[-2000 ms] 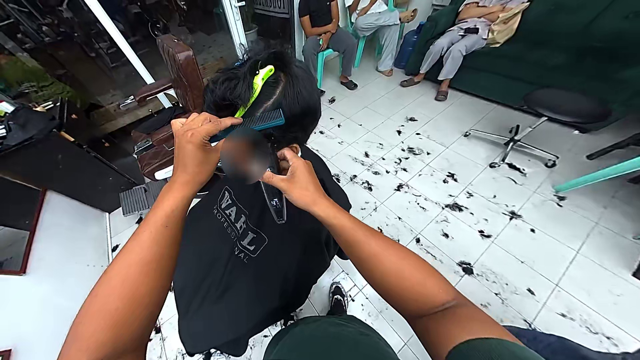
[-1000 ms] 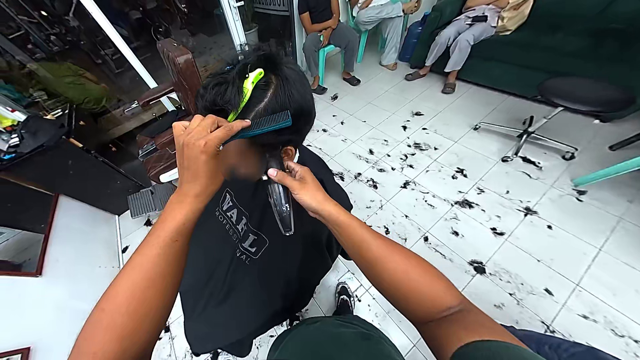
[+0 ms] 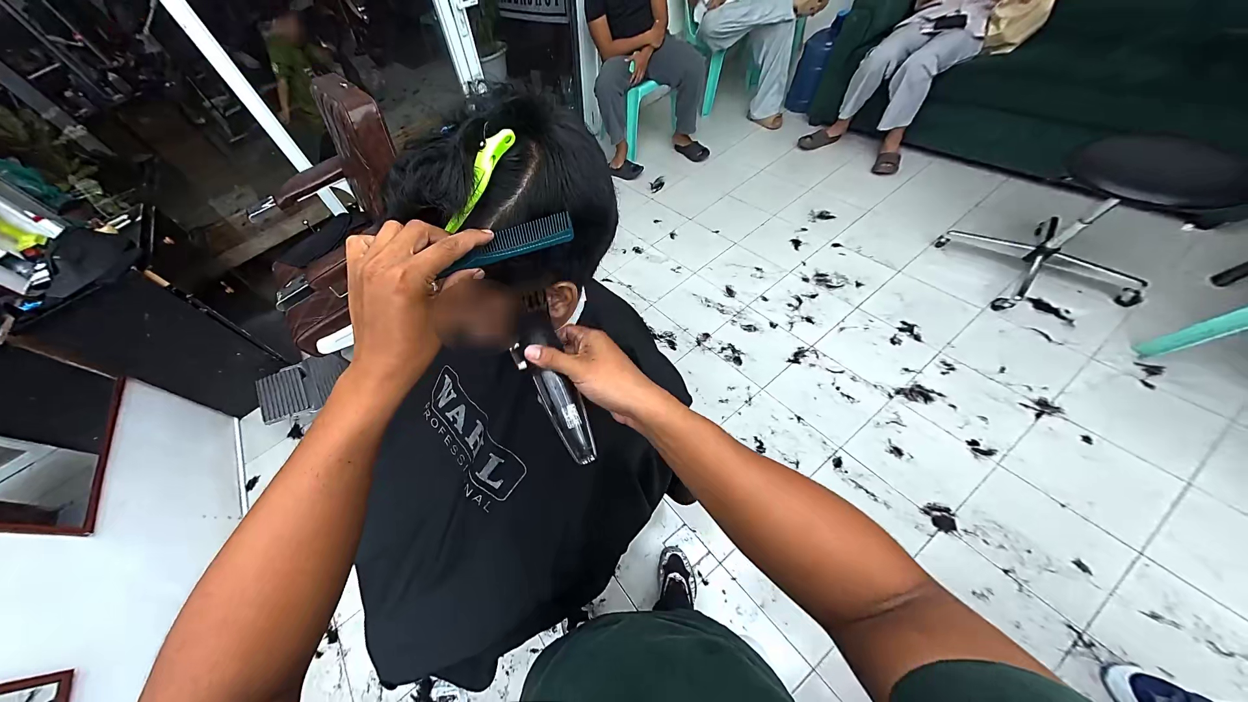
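A seated person wears a black Wahl barber cape (image 3: 439,575), and a neon yellow-green hair clip (image 3: 482,179) holds up part of their black hair (image 3: 575,166). My left hand (image 3: 398,288) pinches one end of a teal comb (image 3: 522,240), which lies against the hair above the ear. Below it, my right hand (image 3: 595,370) grips a hair clipper (image 3: 563,405). The clipper's head points up beside the ear (image 3: 562,300), and its body slants down over the cape. Whether the blade touches hair cannot be told.
Hair clippings litter the white tile floor (image 3: 780,400). A wheeled black stool (image 3: 1155,175) stands at right, before a dark green sofa (image 3: 1033,88). Seated people line the back. A brown barber chair (image 3: 353,127) and a black cabinet (image 3: 175,331) are at left.
The clipper has swung from a more upright hold to a slant along the side of the head since a second ago. The comb remains against the hair.
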